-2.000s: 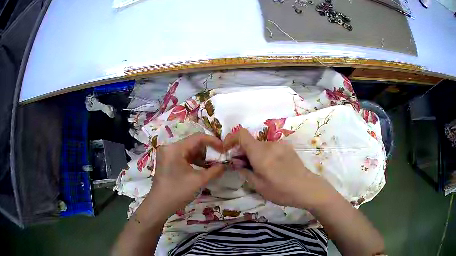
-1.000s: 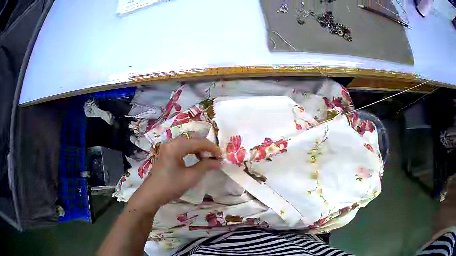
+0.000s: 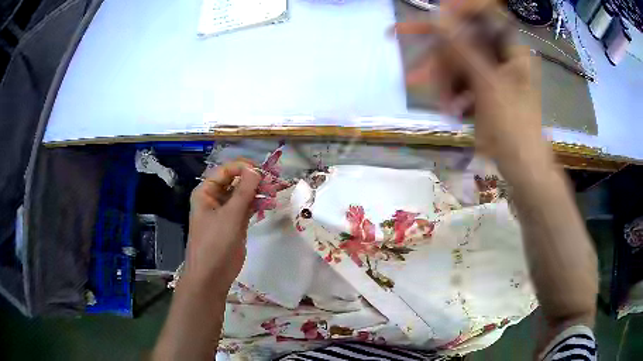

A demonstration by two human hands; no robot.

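Observation:
The white floral garment (image 3: 416,233) fills the lap. Its narrow band (image 3: 374,300) crosses diagonally, with a small dark round fastener (image 3: 307,213) near the upper end. My left hand (image 3: 220,211) is raised over the garment's left side, fingertips drawn together. A thin pale glint shows by the fingertips, too small to name. My right hand (image 3: 486,77) is strongly blurred over the grey-brown mat on the table, and what it holds, if anything, cannot be made out. It hides the part of the mat beneath it.
The white table (image 3: 310,77) has a worn wooden front edge (image 3: 352,132). A written sheet (image 3: 243,14) lies at the back. A black dish (image 3: 530,10) and a thin stick (image 3: 560,63) are right of my right hand, with spools (image 3: 617,39) beyond. A blue crate (image 3: 113,233) stands below left.
My right hand has come back into view and is over the mat. My left hand has left the band and moved up and left. The dark fastener on the band is now uncovered.

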